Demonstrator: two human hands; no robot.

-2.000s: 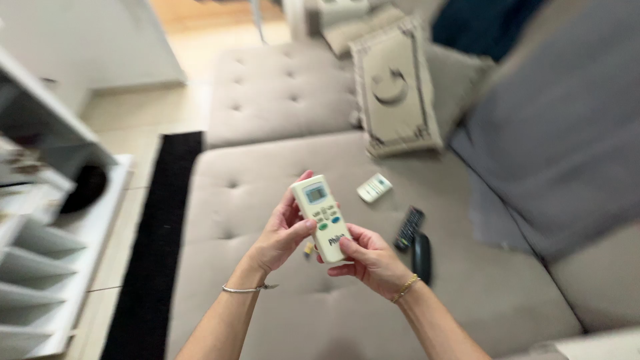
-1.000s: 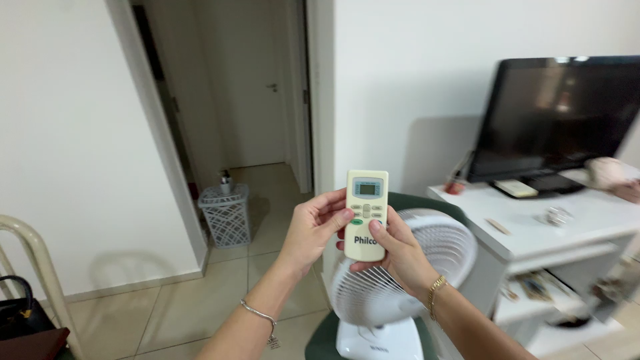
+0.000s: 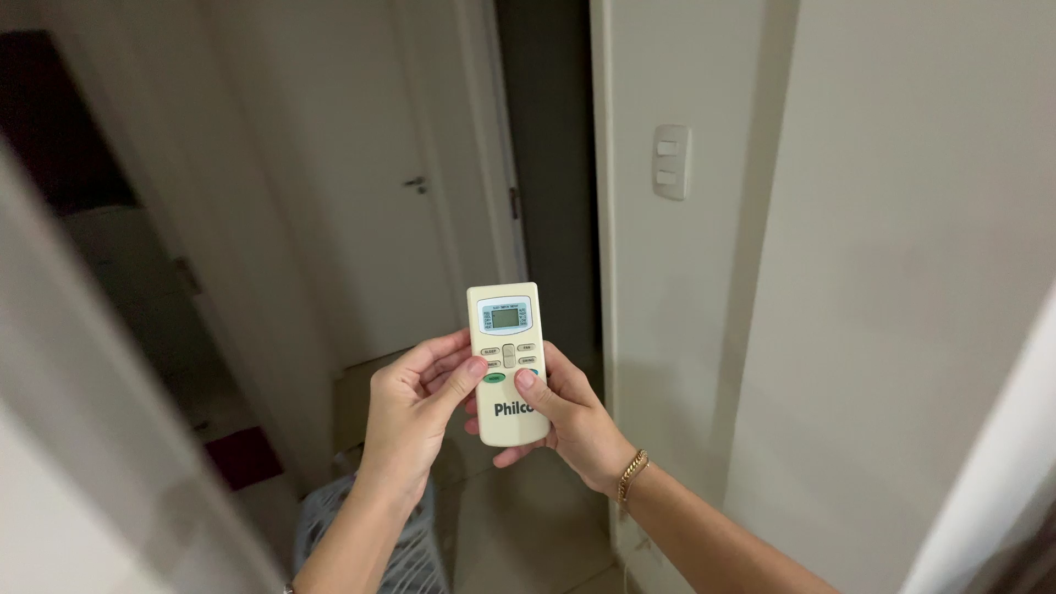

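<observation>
A cream Philco air-conditioner remote control (image 3: 509, 421) is held upright in both hands, its small screen and buttons facing me. My left hand (image 3: 421, 404) grips its left side, with the thumb beside the green button. On the other side, my right hand (image 3: 573, 408) holds the lower right edge, its thumb lying over the front near the blue button, which it partly covers. Fingers of both hands curl behind the remote and are partly hidden. A gold chain bracelet (image 3: 633, 476) is around my right wrist.
A closed white door (image 3: 330, 190) with a metal handle stands ahead, beside a dark doorway (image 3: 554, 181). On the right wall is a double light switch (image 3: 672, 162). A light plastic lattice basket (image 3: 404, 549) stands on the tiled floor (image 3: 503, 528), below my left forearm. A dark opening lies at left.
The view has moved from the sofa, past the fan and television, into the hallway entrance. Both hands keep hold of the remote throughout.
</observation>
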